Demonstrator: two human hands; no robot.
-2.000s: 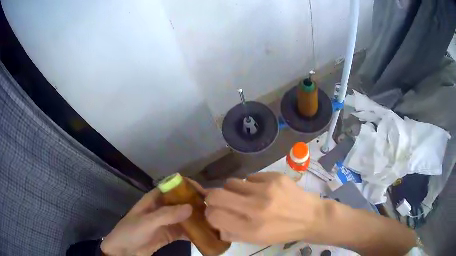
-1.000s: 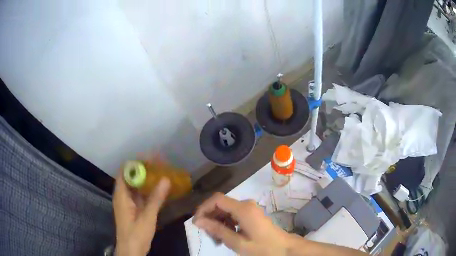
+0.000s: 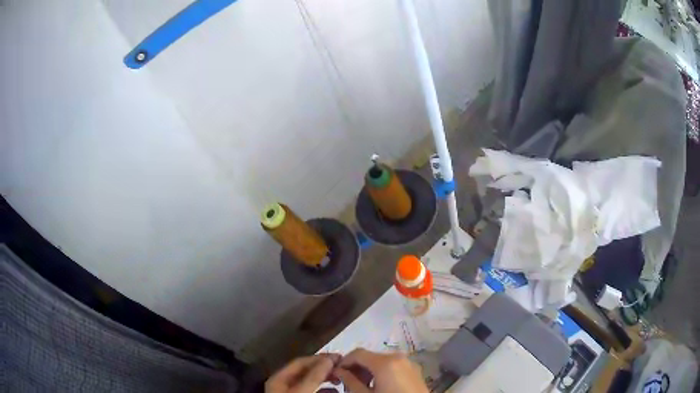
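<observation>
A brown-gold thread cone with a yellow-green tip point(image 3: 299, 239) stands tilted on the left round black plate point(image 3: 335, 275) of the thread stand. A second brown cone with a darker green tip point(image 3: 390, 196) stands on the right plate point(image 3: 421, 213). My left hand point(image 3: 301, 374) and my right hand point(image 3: 380, 373) are at the bottom edge, partly cut off. Their fingertips are pinched close together. What is between them is too small to tell; thread is not clearly visible there.
A white upright pole point(image 3: 430, 100) rises right of the cones. A blue bar point(image 3: 180, 32) shows at the upper left. A bottle with an orange cap point(image 3: 414, 282) stands on the white table by the grey and white machine point(image 3: 506, 341). White cloth point(image 3: 549, 219) lies piled at right.
The yellow-green-tipped cone has gone from my left hand onto the left plate. My hands have come together low in the picture. The view has shifted, and the blue bar now shows.
</observation>
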